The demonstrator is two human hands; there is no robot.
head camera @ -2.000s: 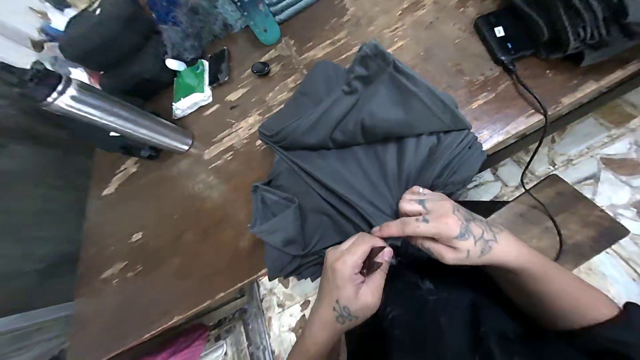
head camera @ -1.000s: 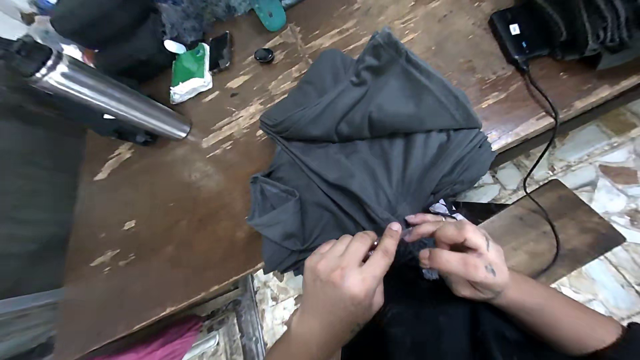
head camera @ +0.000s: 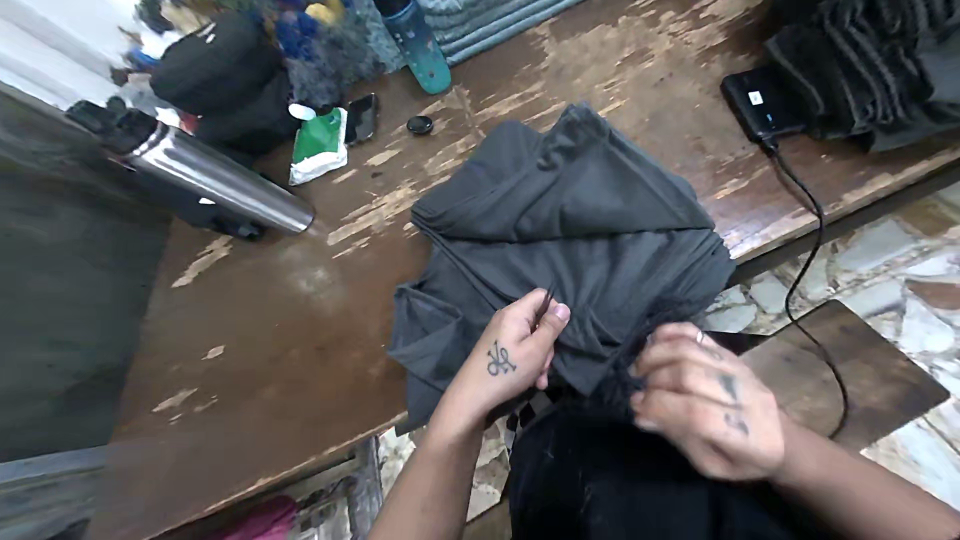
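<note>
A dark grey fabric garment (head camera: 570, 217) lies loosely folded over the table's near edge, its lower part hanging toward my lap. My left hand (head camera: 521, 345) is closed on a small dark pointed tool (head camera: 546, 300), perhaps tweezers or thread snips, its tip showing above the thumb over the grey cloth. To the right, my right hand (head camera: 709, 401) is blurred, its fingers curled at a bunched dark edge of fabric (head camera: 626, 367). How firmly it grips that edge is hard to see.
On the wooden table (head camera: 300, 315) lie a steel bottle (head camera: 225, 180), a green-and-white packet (head camera: 320, 146), a phone (head camera: 361, 118), a round black lid (head camera: 420, 125) and a teal strap-like object (head camera: 420, 49). At right, a black power bank (head camera: 761, 105) trails a cable (head camera: 814, 240) beside stacked dark cloth (head camera: 862, 67).
My hands were close together at the cloth's lower edge; now they are apart, the right one farther right. The dark tool's tip now shows above my left thumb.
</note>
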